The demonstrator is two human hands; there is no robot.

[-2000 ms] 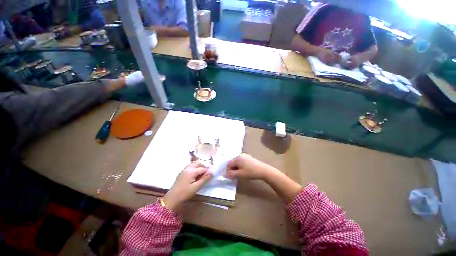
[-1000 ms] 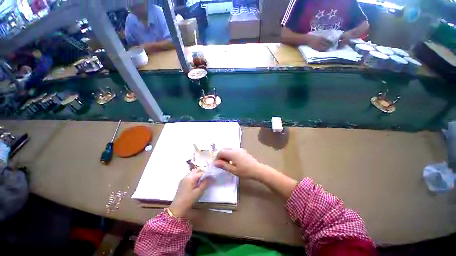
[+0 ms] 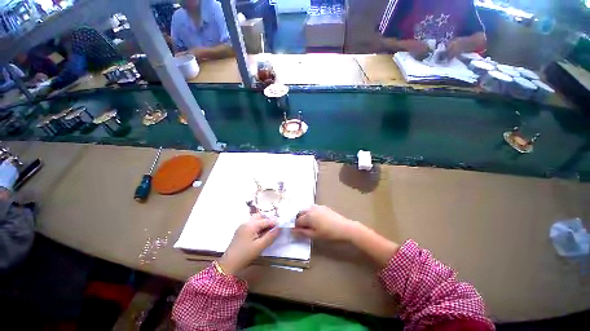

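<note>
A copper-gold pronged metal piece (image 3: 269,198) stands on the white paper stack (image 3: 223,187) in front of me, its thin posts pointing up. My left hand (image 3: 251,240) is at the piece's near side, its fingertips closed on thin white tissue paper (image 3: 284,238). My right hand (image 3: 322,224) is just to the right, its curled fingertips at the tissue's right part. The tissue lies between both hands over the stack's front. It is pale on white, so its edges are hard to tell.
A green conveyor (image 3: 349,119) carries pronged pieces. A screwdriver (image 3: 143,186), orange disc (image 3: 177,174) and small shiny parts (image 3: 154,247) lie left. A small white block (image 3: 364,160) is at the belt edge, crumpled tissue (image 3: 570,236) far right. People sit across; a sleeve (image 3: 14,226) shows left.
My right hand has moved down and back from the piece's right side to the tissue. The neighbour's arm over the belt two seconds ago is withdrawn. Belt pieces sit farther right than one second ago.
</note>
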